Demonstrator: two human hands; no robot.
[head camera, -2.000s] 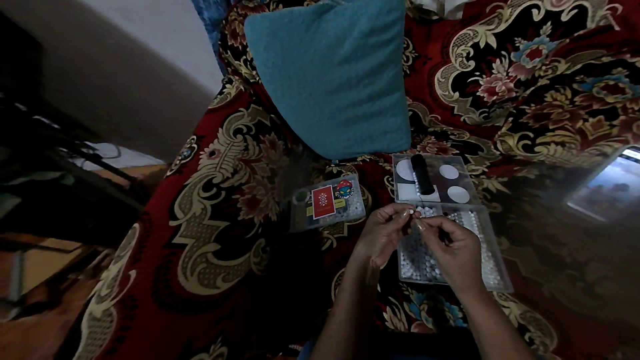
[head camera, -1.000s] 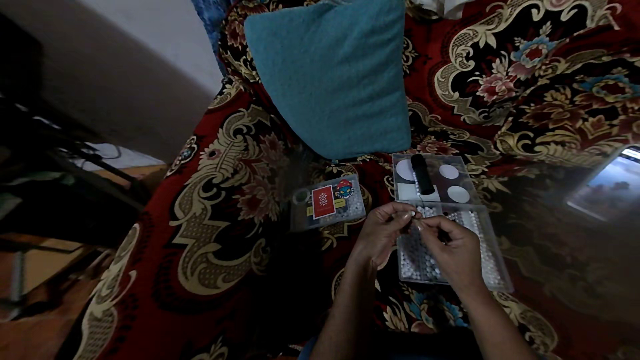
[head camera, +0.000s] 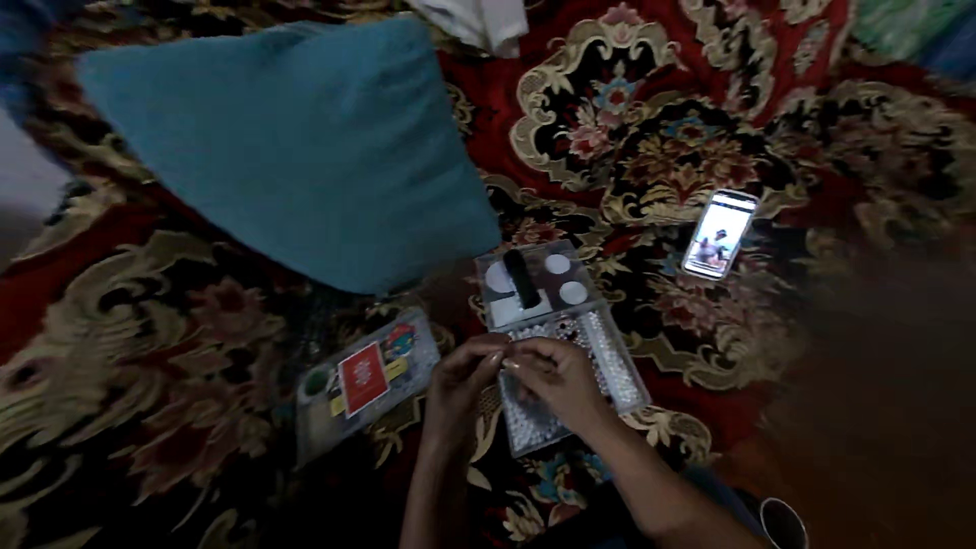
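Note:
Above an open clear plastic bead box (head camera: 639, 393), my left hand (head camera: 467, 374) and my right hand (head camera: 555, 375) meet, thumbs and forefingers pinched together at the fingertips. Whatever lies between them is too small and dim to make out. White beads (head camera: 530, 427) fill the box's compartments under and beside my right hand, with a few darker beads (head camera: 568, 329) near the top. The box's raised or folded-back lid (head camera: 537, 255) carries white round pieces (head camera: 573, 293) and a black cylindrical object (head camera: 521, 279).
Left of my hands lies a second clear case (head camera: 423, 358) with a red card (head camera: 364, 379) on it. A teal cushion (head camera: 305, 145) rests behind. A lit smartphone (head camera: 720, 235) lies at the right on the red floral cloth (head camera: 488, 114).
The view has turned right and down, bringing the whole phone into sight. My hands stay together over the bead box, with only small finger shifts.

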